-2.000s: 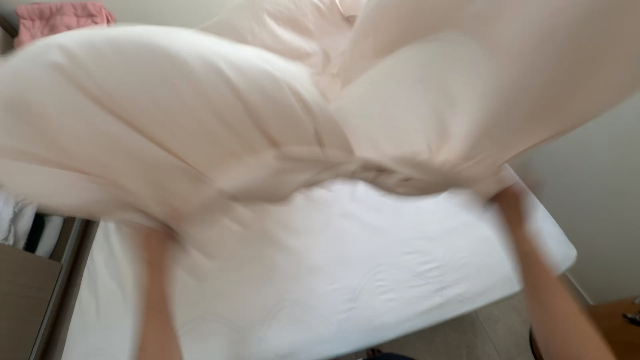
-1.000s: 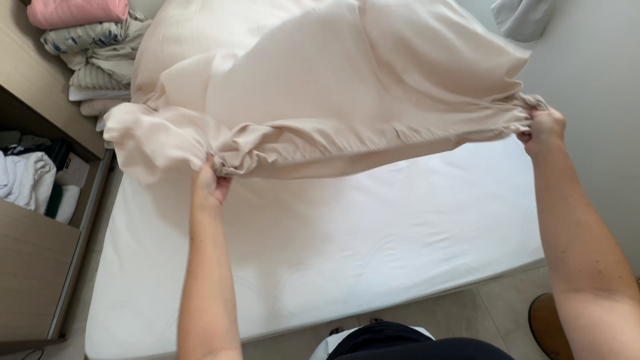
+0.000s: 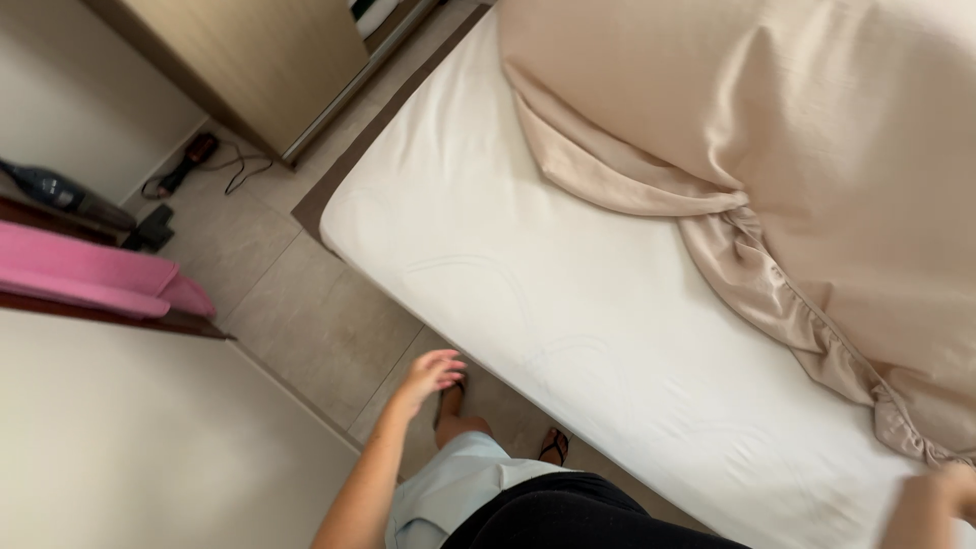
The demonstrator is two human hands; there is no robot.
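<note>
A beige fitted sheet (image 3: 862, 175) with a gathered elastic edge lies loosely over the far and right part of the mattress (image 3: 488, 252), which has a white cover. My left hand (image 3: 433, 375) hangs over the floor beside the mattress's near edge, fingers apart and holding nothing. At the bottom right corner, my right hand (image 3: 951, 488) is blurred and cut off by the frame; it is close to the sheet's gathered edge, and whether it grips the cloth cannot be seen.
A wooden wardrobe (image 3: 252, 61) stands beyond the mattress's left corner. A handheld vacuum cleaner (image 3: 57, 187), a corded device (image 3: 187, 160) and a pink cloth (image 3: 84, 267) are at the left. A low wall (image 3: 152, 427) runs close behind me along the tiled floor (image 3: 328, 320).
My left hand has let go of the sheet and moved off the bed. The sheet, held up in both hands before, now lies on the mattress. The view has swung strongly to the left.
</note>
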